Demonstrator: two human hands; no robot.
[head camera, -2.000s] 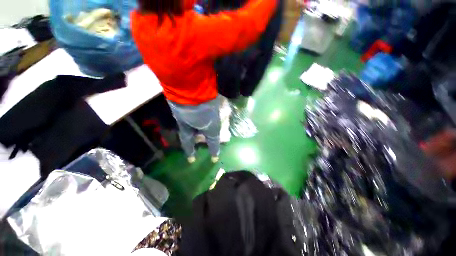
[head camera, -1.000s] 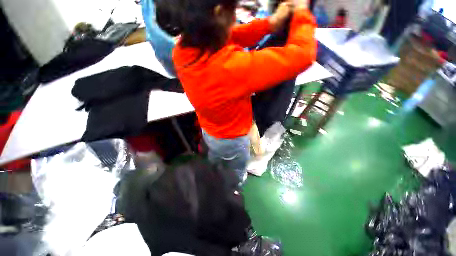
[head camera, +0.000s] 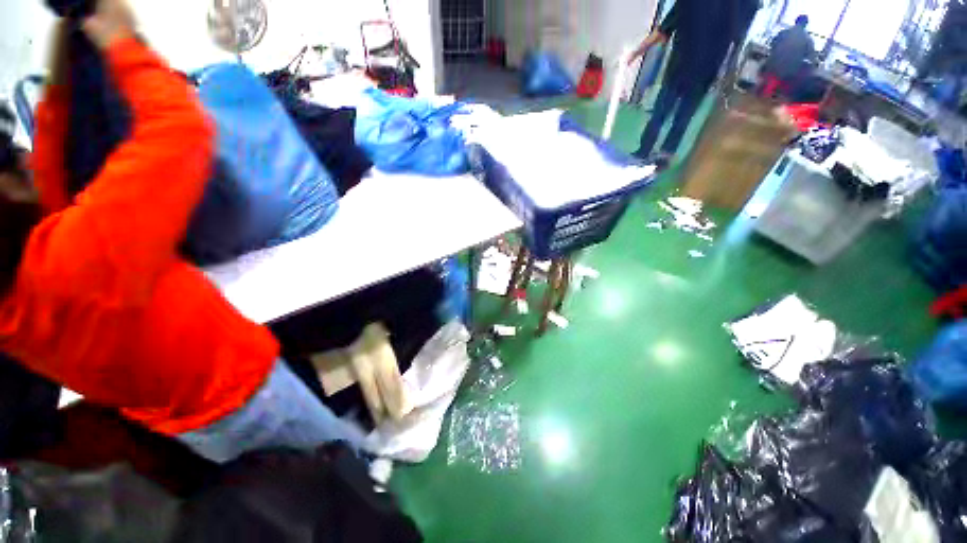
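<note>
A black garment (head camera: 286, 498) shows as a soft dark bundle at the bottom left, cut off by the lower edge. Neither of my hands is visible; whether they hold the garment is hidden. Right beside it, a person in an orange top (head camera: 138, 308) stands at the left with raised arms and holds a dark garment (head camera: 93, 106) up high.
A white-topped table (head camera: 424, 217) bears blue plastic sacks (head camera: 260, 159). A navy crate (head camera: 578, 217) of white sheets stands at its end. Polybagged garments (head camera: 774, 467) lie on the green floor at right. A carton (head camera: 737, 154), a white tub (head camera: 811, 212) and a standing person (head camera: 689, 64) are farther back.
The view has swung right, bringing the crate, tub and back of the room into view. The person in orange and the black garment now appear farther left.
</note>
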